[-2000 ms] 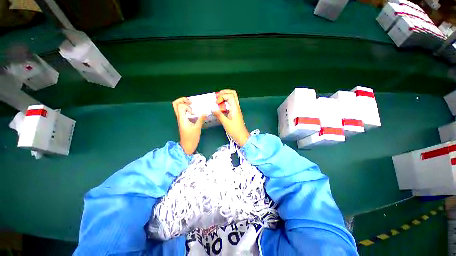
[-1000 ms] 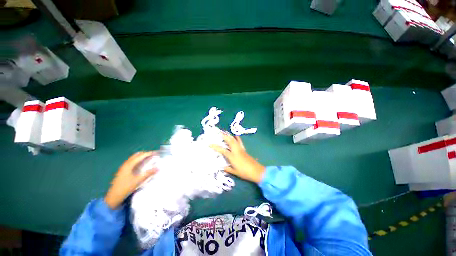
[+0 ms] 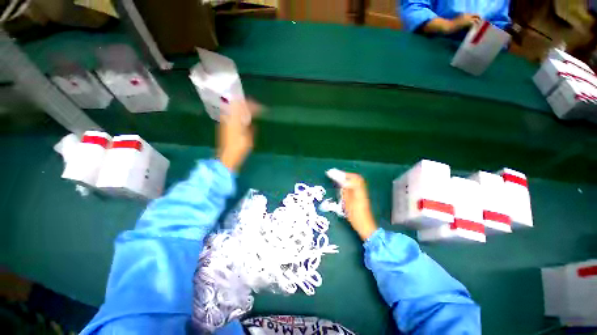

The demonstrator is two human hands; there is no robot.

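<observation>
My left hand, blurred, is at the near lower corner of an open white box with its flap raised on the belt. Blur hides whether the fingers grip it. My right hand holds a small white looped accessory between its fingertips, right of the heap. A white loop hangs or lies beside these fingers. The tangled heap of looped accessories lies in front of me, with clear plastic bag around its lower left. Printed cloth shows at the bottom edge.
Closed white boxes with red bands stand left and right. More boxes stand on the belt, at the right edge and far right. Across the belt, a person in blue sleeves holds a box. A post stands upper left.
My left hand has left the heap and reached forward to the open box. My right hand has lifted off the heap with a looped accessory. The view has shifted; a person now shows opposite.
</observation>
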